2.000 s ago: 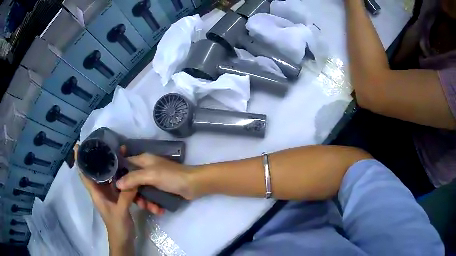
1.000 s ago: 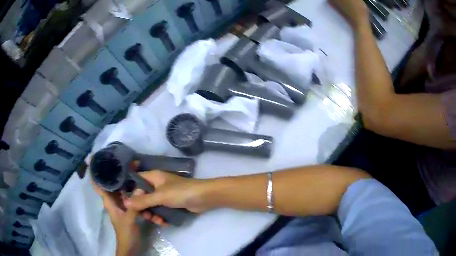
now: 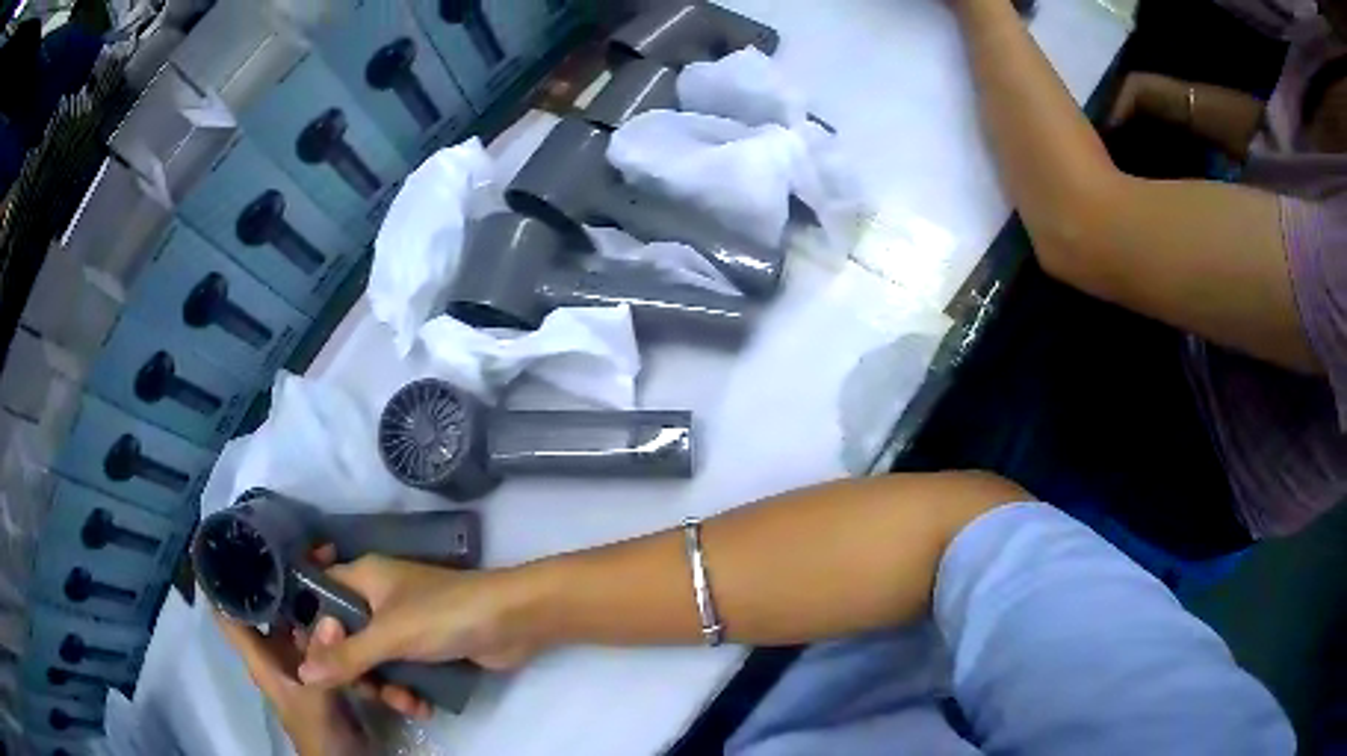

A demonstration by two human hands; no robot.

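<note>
A dark grey handheld blower [image 3: 251, 561] is held at the lower left, its round finned face towards me. My left hand [image 3: 281, 679] is under the blower's head, partly hidden behind it and cut off by the lower edge. My right hand [image 3: 421, 620] grips the handle, with the thumb high on it. Another grey blower [image 3: 399, 536] lies just behind, its head hidden by the held one. A blower with a radial grille [image 3: 591, 442] lies on the white foam sheet [image 3: 591, 529] beyond.
Several grey blowers [image 3: 635, 303] lie further back among crumpled white sleeves [image 3: 709, 163]. A curved row of pale blue retail boxes [image 3: 281, 236] lines the left. At the right are another person's bare arm [image 3: 1056, 192] and sleeve. Clear tape [image 3: 901, 266] crosses the sheet.
The camera view has shifted, first moving things lower right, then left and further down. Both hands keep hold of the same blower. The coworker's second hand now shows at the upper right.
</note>
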